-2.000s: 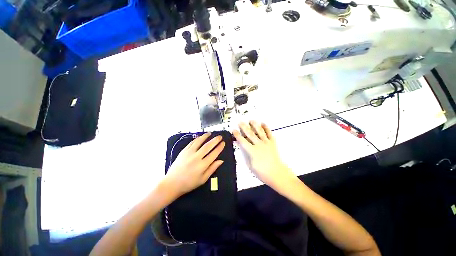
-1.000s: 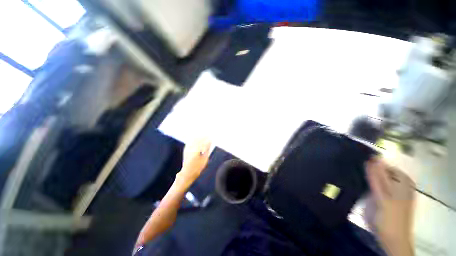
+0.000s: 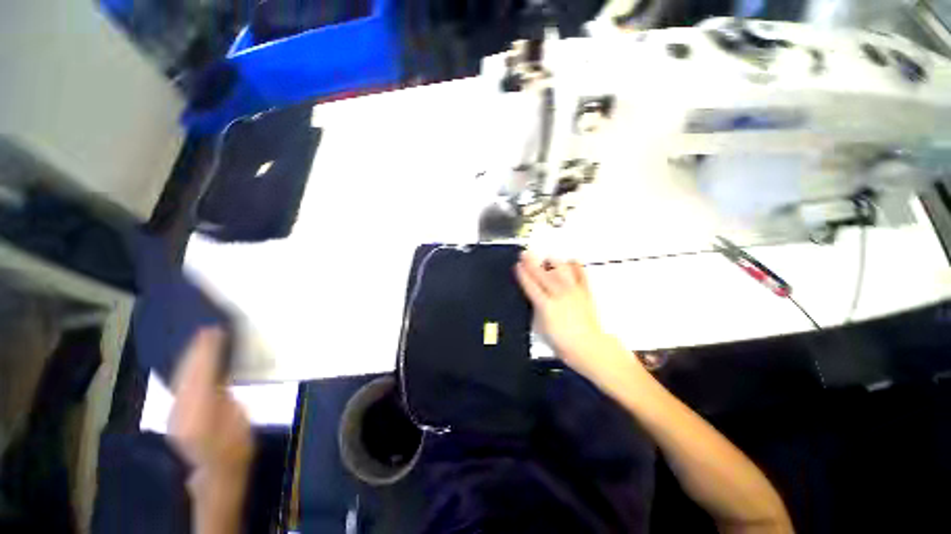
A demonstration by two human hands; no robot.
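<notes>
A labelled black piece (image 3: pixel 459 313) lies at the front edge of the white table, just below the needle area (image 3: pixel 521 214), with a pale line along its left side and a small pale label. My right hand (image 3: pixel 563 302) rests at its upper right corner, fingers slightly spread. My left hand (image 3: pixel 212 412) is blurred at the lower left and grips a dark panel (image 3: pixel 177 308), held at the table's left edge. A narrow black strip (image 3: pixel 647 257) runs from the right toward my right fingertips.
A stack of black pieces (image 3: pixel 259 177) lies at the table's left. The white sewing machine (image 3: pixel 647 94) stands behind. Red-handled snips (image 3: pixel 756 269) lie right of the needle. A grey round bin (image 3: pixel 360 448) is below the table edge. A blue crate (image 3: pixel 313 52) is behind the table.
My left hand was empty, low at the left; it now holds a dark panel. The view has swung back right to the machine. My right hand stays by the labelled piece's upper right corner.
</notes>
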